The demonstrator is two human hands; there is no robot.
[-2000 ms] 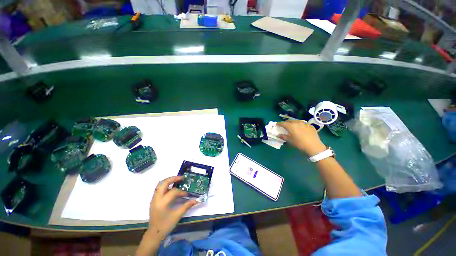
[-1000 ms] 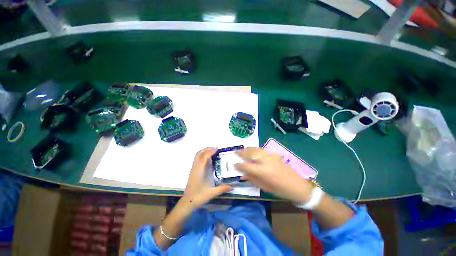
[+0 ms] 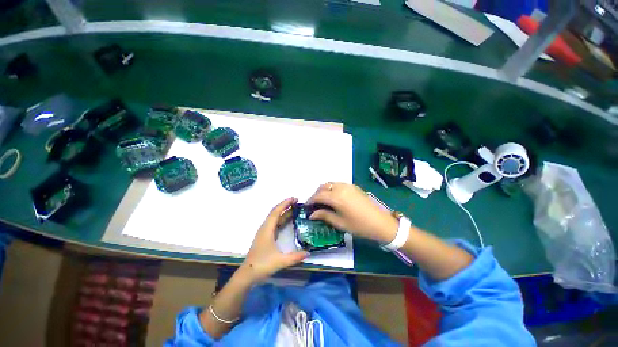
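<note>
A square black housing point(image 3: 299, 214) with a green circuit board point(image 3: 320, 234) in it is between my hands over the front right of the white sheet point(image 3: 203, 220). My left hand point(image 3: 272, 245) grips the housing from its left side. My right hand point(image 3: 351, 211) has its fingers on the upper edge of the board and housing; the fingertips are partly hidden. Other loose green boards point(image 3: 238, 174) lie on the left and upper part of the sheet. The phone point(image 3: 379, 201) is mostly hidden under my right wrist and forearm.
An open housing point(image 3: 394, 165) lies beside white slips point(image 3: 425, 178), right of the sheet. A white fan point(image 3: 511, 160) with a cable and a clear plastic bag point(image 3: 572, 227) are further right. Several housings point(image 3: 59, 196) are at the left, others along the back.
The loose board at the sheet's right side is gone from its place, and a green board now shows in the housing where a white piece showed before. Both hands stay at the housing.
</note>
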